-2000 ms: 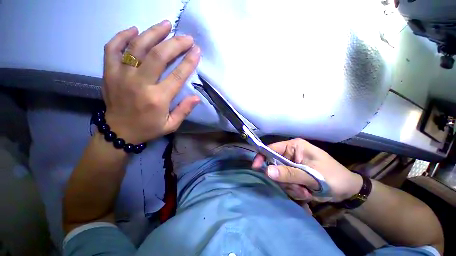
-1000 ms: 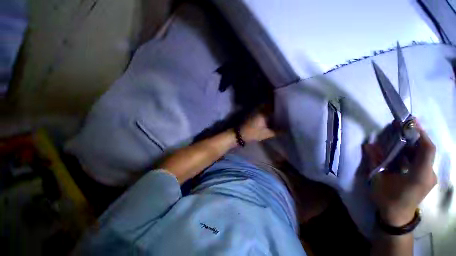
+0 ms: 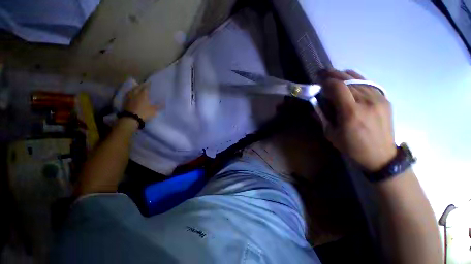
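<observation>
My right hand [image 3: 356, 118] holds the tailor's scissors [image 3: 296, 91] over the table's front edge. Their silver blades are apart, point left and are blurred. A pale grey-lilac garment panel [image 3: 170, 124] hangs at the left of my lap, with a short dark slit in its upper middle. My left hand [image 3: 140, 103] is at the panel's far left edge, fingers blurred; its grip on the cloth is hard to tell. The scissors' blades are over the panel in this view; I cannot tell if they touch it.
The white table [image 3: 392, 41] with its dark front edge is at the right. A blue object [image 3: 174, 191] lies beside my lap. An orange-brown item [image 3: 53, 104] and a yellow strip [image 3: 88, 124] are at the far left. Pale cloth [image 3: 46, 18] shows at the upper left.
The view has swung left. The panel with the open slit is no longer on the table. My left hand has moved out to the hanging panel's edge, and the scissors now point left over it.
</observation>
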